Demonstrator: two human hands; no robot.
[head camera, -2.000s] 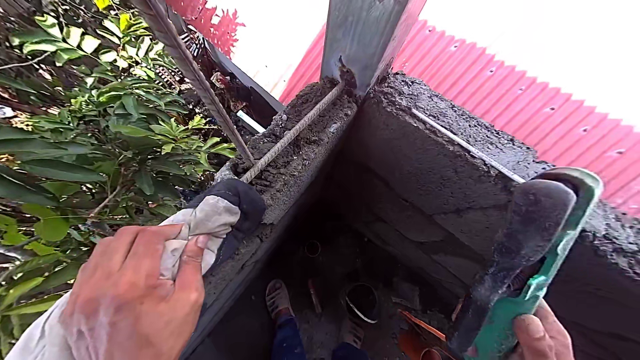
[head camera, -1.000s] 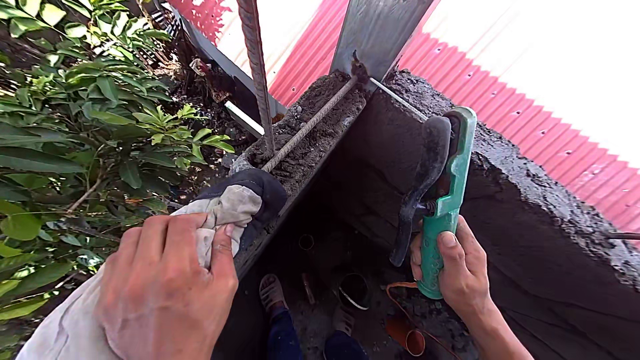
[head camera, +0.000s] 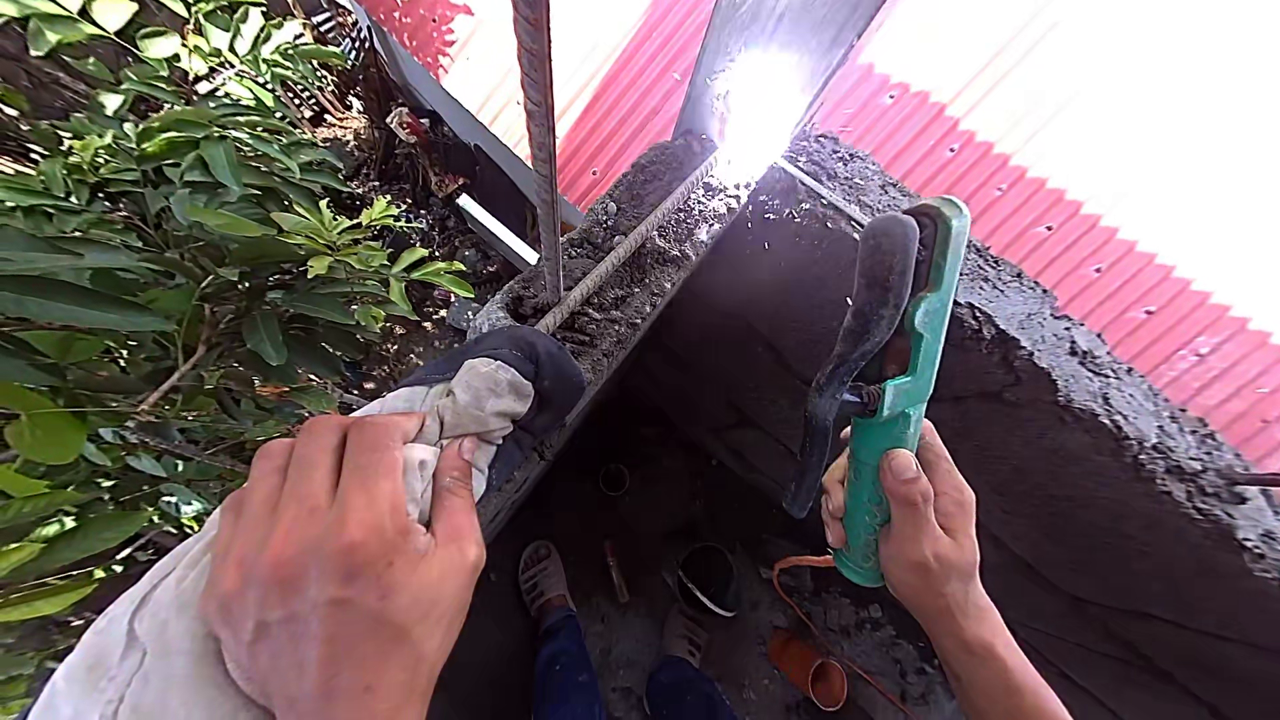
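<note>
My right hand (head camera: 915, 520) is closed around the green handle of a welding electrode holder (head camera: 905, 390). A thin welding electrode (head camera: 822, 190) runs from its jaws up-left to a bright white arc (head camera: 755, 115) at the base of a grey metal post (head camera: 790, 40). The glare hides the contact point. My left hand (head camera: 350, 550) grips a bunched beige and dark cloth (head camera: 480, 400) at the near end of a ribbed rebar (head camera: 630, 245). The rebar lies along the rough mortar top of the wall and reaches toward the arc.
An upright rebar (head camera: 538, 140) stands beside the lying one. Leafy branches (head camera: 200, 230) crowd the left. Red corrugated roofing (head camera: 1080, 250) lies beyond the right wall (head camera: 1120, 350). Below are my feet, a bucket (head camera: 706, 580), an orange-brown container (head camera: 808, 670) and an orange cable (head camera: 790, 570).
My right hand has brought the electrode holder left and upright, and the electrode's tip has reached the post's base. A bright arc has appeared there. My left hand still holds the cloth.
</note>
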